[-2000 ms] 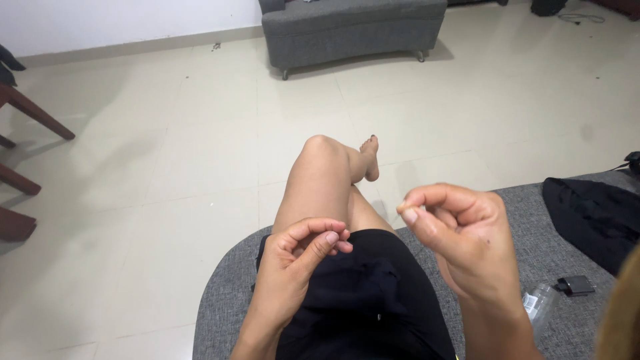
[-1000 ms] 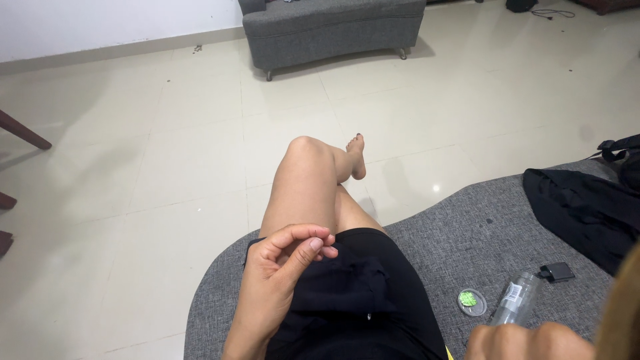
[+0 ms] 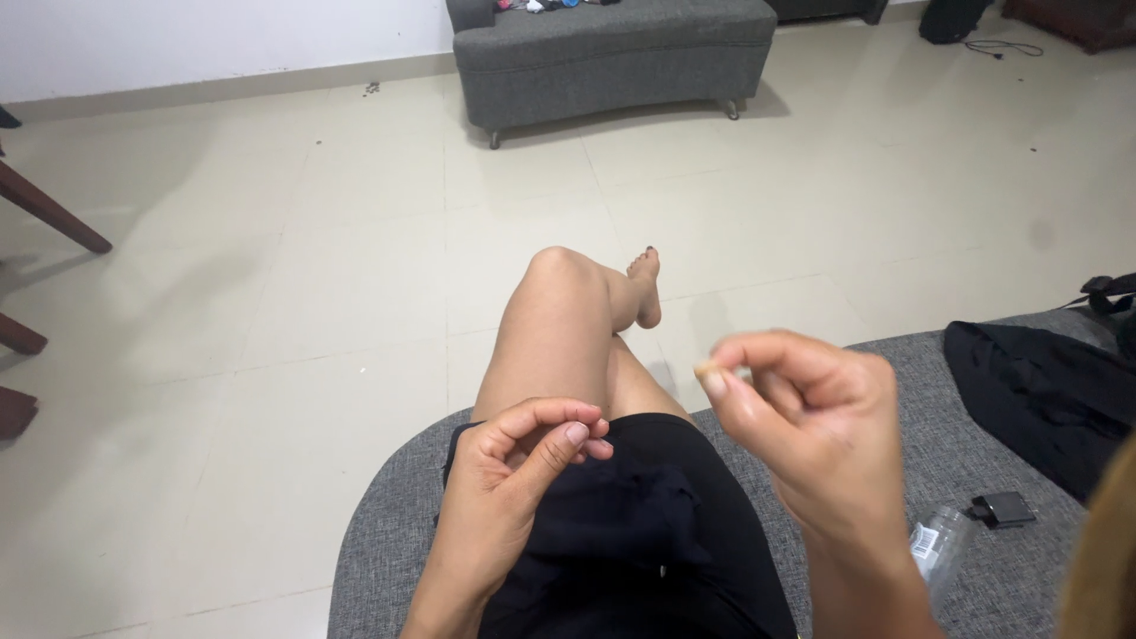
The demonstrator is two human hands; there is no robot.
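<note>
My left hand [image 3: 524,479] is raised over my lap, its thumb and index fingertips close together; whether something fine is between them is too small to tell. To its right, and a little higher, my right hand [image 3: 808,426] pinches thumb against index finger. Whatever might be in that pinch is blurred. Dark cloth [image 3: 612,532] lies across my lap below the hands. A clear plastic bottle [image 3: 941,550] bearing a label lies on the grey seat beside my right forearm, with a small black object [image 3: 1005,509] near it.
The grey fabric seat [image 3: 390,524] is under me. Black clothing [image 3: 1029,390] and a strap [image 3: 1105,288] lie at the right. A grey sofa [image 3: 612,62] stands across the tiled floor, dark wooden furniture legs [image 3: 53,209] at the left, a cable [image 3: 1003,49] at the far right.
My right hand has risen from beside the bottle at lower right to the level above my lap. The round clear dish with green bits is now out of sight. My left hand stays in its pose.
</note>
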